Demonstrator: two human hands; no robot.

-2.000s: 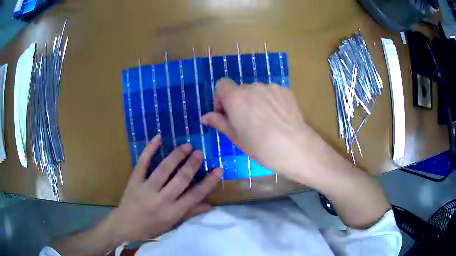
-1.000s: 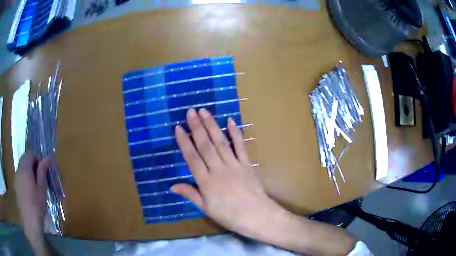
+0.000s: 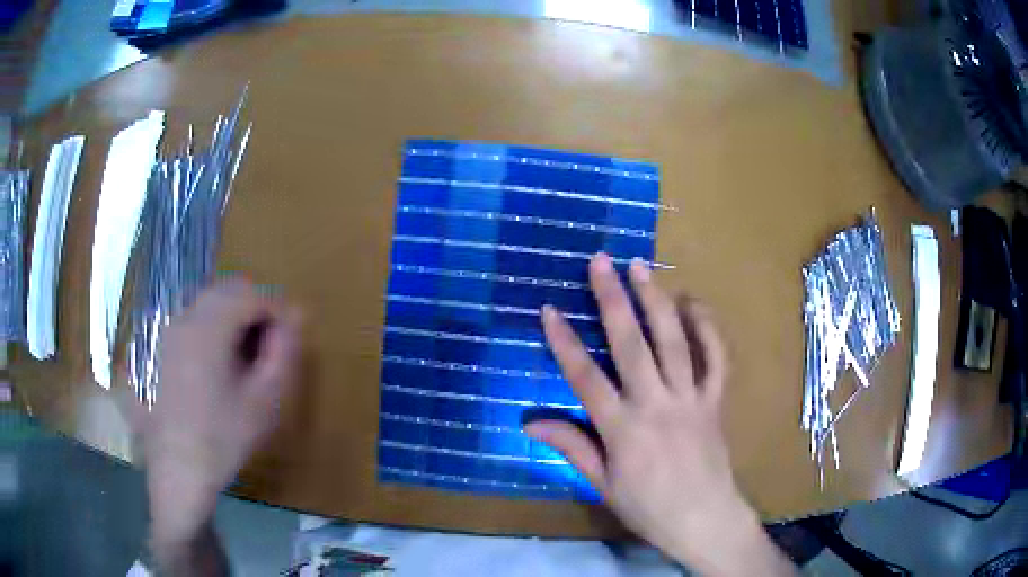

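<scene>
The blue solar cell assembly (image 3: 485, 338) lies on the tabletop in front of me, its silver lines running across from left to right. A few ribbon ends stick out past its right edge. My right hand (image 3: 665, 406) rests on the assembly's right part with its fingers apart, holding nothing. My left hand (image 3: 220, 372) is blurred, between the long ribbon pile (image 3: 186, 225) and the assembly. Its fingers are curled and it covers part of the pile; whether it holds a ribbon cannot be seen.
White strips (image 3: 122, 237) lie at left, another white strip (image 3: 921, 349) at right beside the short ribbon pile (image 3: 845, 327). The iron stand (image 3: 978, 338) is far right, below the grey round device (image 3: 930, 113). Dark cells (image 3: 750, 20) and a blue stack (image 3: 169, 17) are at the back.
The assembly was turned a quarter turn between the first two frames. My left hand left it for the long ribbon pile, then moved right from the pile. My right hand stays on the assembly.
</scene>
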